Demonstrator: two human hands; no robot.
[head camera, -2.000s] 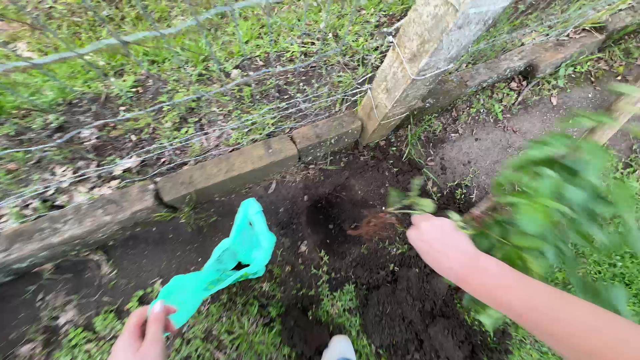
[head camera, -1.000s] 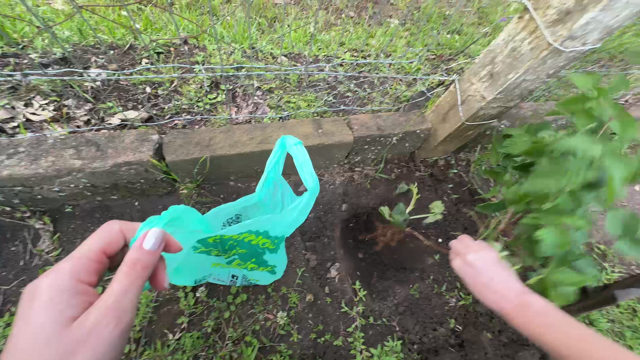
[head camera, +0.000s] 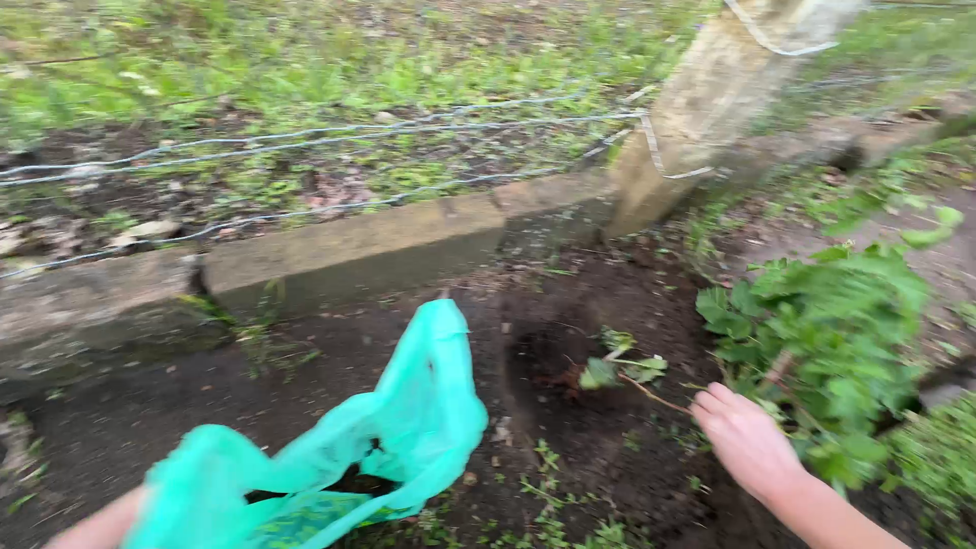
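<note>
My left hand, blurred at the lower left edge, holds a thin green plastic bag; its mouth gapes and something dark shows inside. On the right, my right hand grips the thin stem of a leafy plant. The stem runs left to a few small leaves and reddish roots, which lie over a dug hole in dark soil. The bulk of the foliage lies to the right of and behind my right hand. My left fingers are hidden by the bag.
A low concrete curb borders the soil. Above it, wire strands run to a leaning post. Grass and weeds grow behind the wire, and small weeds stand in front of the hole.
The bag's mouth now gapes toward me, where its printed side showed a second ago. My left hand has dropped toward the lower left edge. The roots stay over the hole.
</note>
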